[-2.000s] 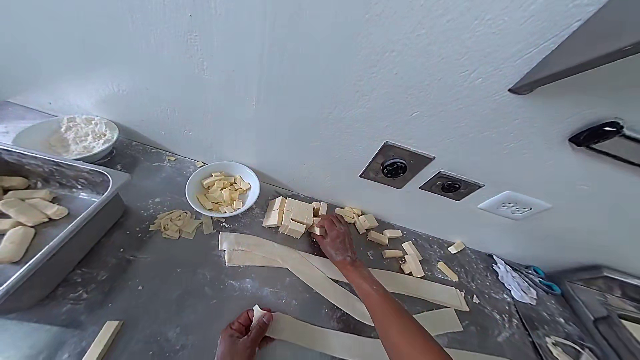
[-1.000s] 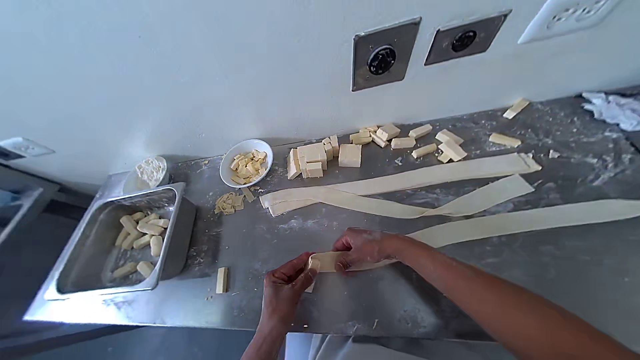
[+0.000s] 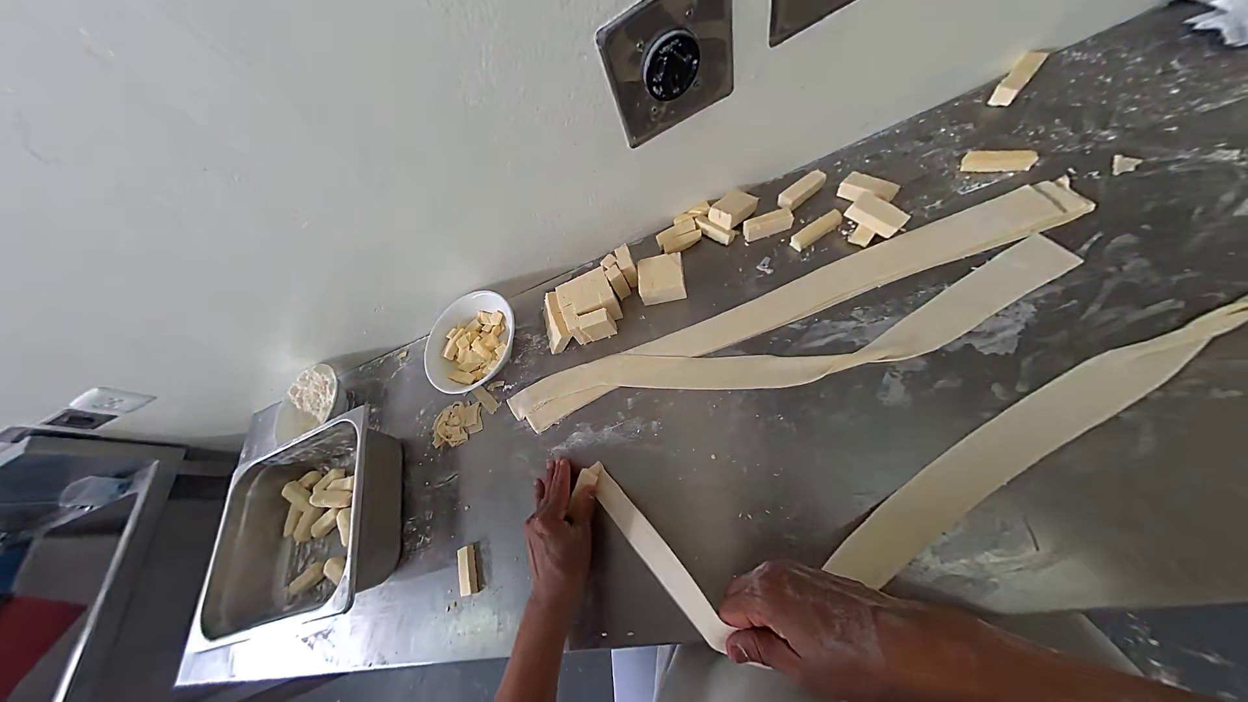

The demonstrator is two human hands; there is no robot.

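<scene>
My left hand (image 3: 561, 536) rests on the metal counter, its fingers on a small piece wrapped at the end of a dough strip (image 3: 658, 556). Near the counter's front edge, my right hand (image 3: 795, 619) pinches that same strip, which runs slanted between both hands. From beyond my right hand a long length of dough (image 3: 985, 463) stretches to the right. Further back lie more flat dough strips (image 3: 780, 312), partly overlapping. One cheese-like stick (image 3: 468, 570) sits by itself left of my left hand.
Pale cheese-like blocks (image 3: 588, 292) and sticks (image 3: 768, 224) lie along the wall. A white bowl (image 3: 430, 361) of cut pieces, dough scraps (image 3: 456, 424), a bowl of flour (image 3: 312, 392) and a deep steel pan (image 3: 375, 507) with wrapped rolls are at the left. A socket (image 3: 671, 65) is in the wall.
My right hand was at the blocks two seconds ago, then beside my left hand on the dough; now it is apart, toward the front edge with the strip. The view has shifted strongly.
</scene>
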